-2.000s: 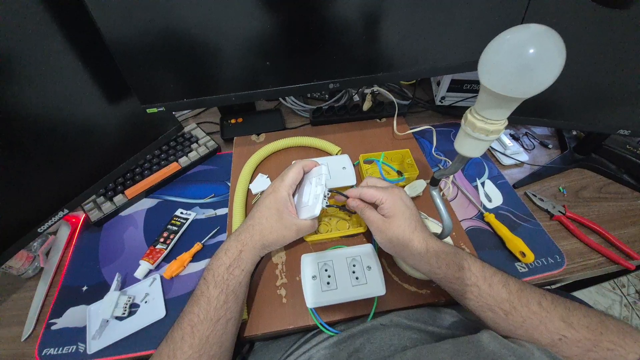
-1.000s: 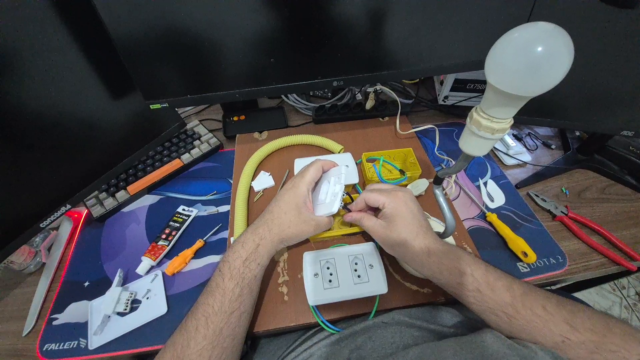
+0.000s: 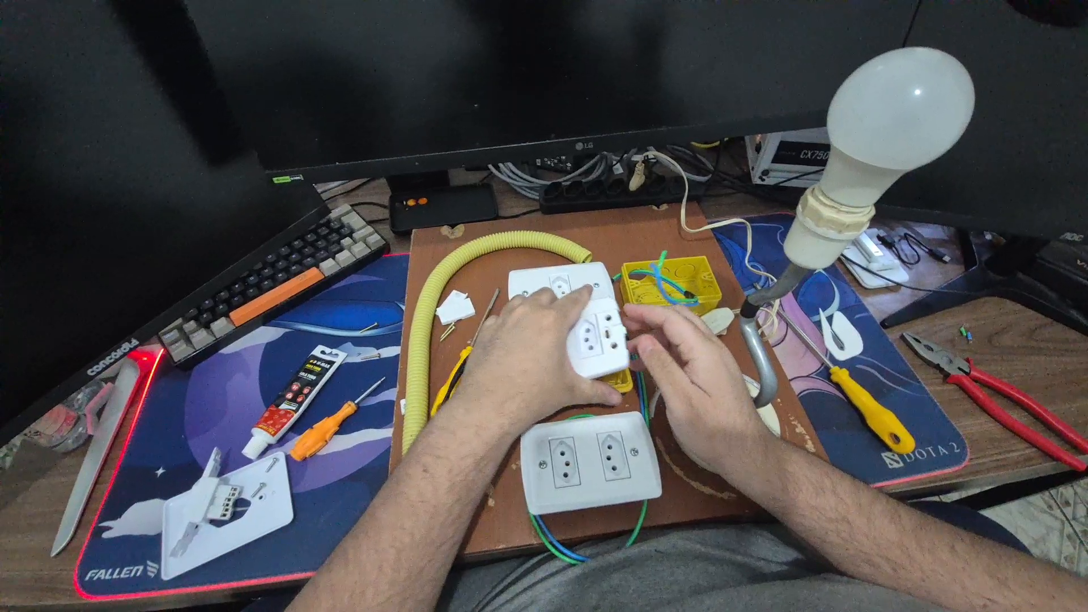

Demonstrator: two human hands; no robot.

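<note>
My left hand [image 3: 531,353] grips a white outlet plate [image 3: 599,344] at the middle of a brown wooden board [image 3: 535,531], its socket face turned up. My right hand [image 3: 693,374] is at the plate's right edge, fingers curled; whether it pinches a wire there is hard to tell. Partly under the plate shows a yellow junction box [image 3: 626,381]. Behind lies another white outlet plate [image 3: 531,276], partly covered by my left hand. A two-socket plate [image 3: 591,493] with green and blue wires lies nearest me. An open yellow box [image 3: 669,282] with wires stands at the back right.
A yellow corrugated conduit [image 3: 422,340] curves along the board's left. A light bulb [image 3: 899,106] on a bent metal tube rises at right. Beside the board lie a yellow screwdriver [image 3: 871,412], red-handled pliers [image 3: 1011,399], an orange screwdriver [image 3: 323,432], a glue tube [image 3: 299,395] and a switch plate [image 3: 272,501].
The held plate, earlier tilted on edge, now shows its socket face. My right hand's fingers have moved from the wires behind the plate to its right edge and opened somewhat.
</note>
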